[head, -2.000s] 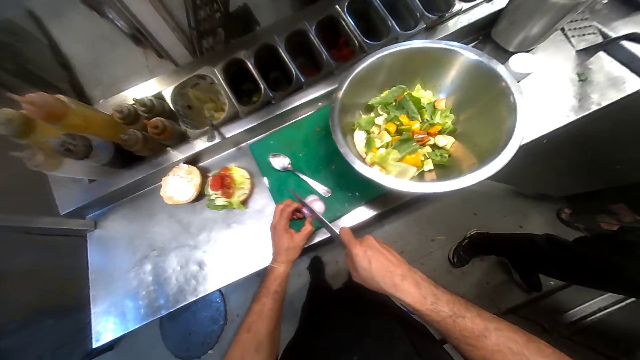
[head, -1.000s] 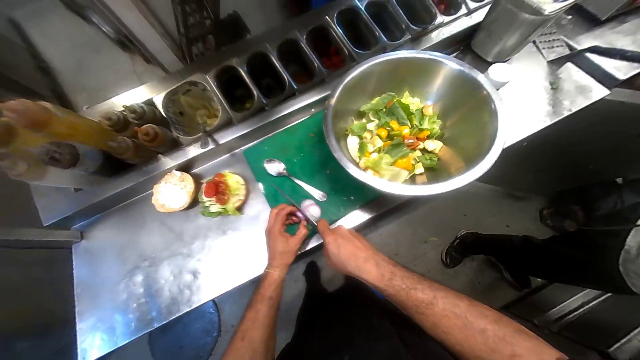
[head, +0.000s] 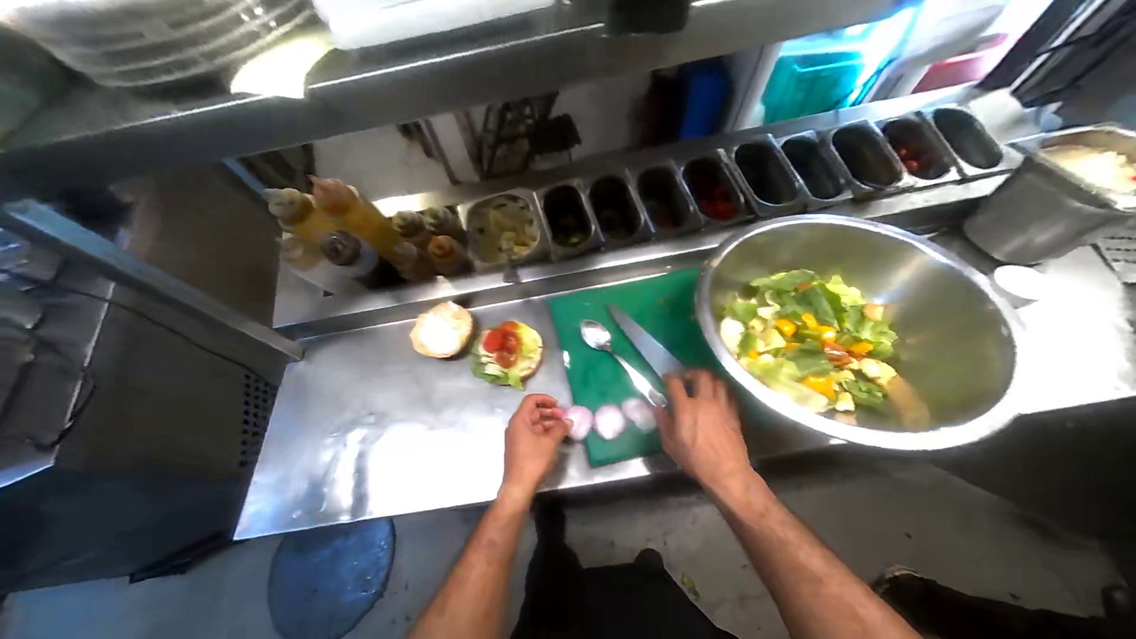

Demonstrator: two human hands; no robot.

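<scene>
Several pieces of red onion (head: 610,422) lie in a row at the near edge of a green cutting board (head: 590,448). My left hand (head: 535,435) has its fingertips at the leftmost piece, seemingly pinching it. My right hand (head: 706,422) is over the handle end of a kitchen knife (head: 646,342), fingers partly curled; its grip is hidden. Between the knife and the board's left edge lies a metal spoon (head: 596,335). Left of the board are a bun half topped with lettuce and red slices (head: 506,353) and another bun half with a white spread (head: 441,329).
A large steel bowl of salad (head: 994,355) overlaps the board's right side. Metal pans of ingredients (head: 568,216) line the back, with squeeze bottles (head: 351,226) at the left. A steel container (head: 1021,209) stands at the far right, and a shelf (head: 461,106) runs overhead.
The knife, earlier in my right hand at the onion, now lies farther back on the board beside the spoon. Onion pieces are now spread in a row. The view has tilted up.
</scene>
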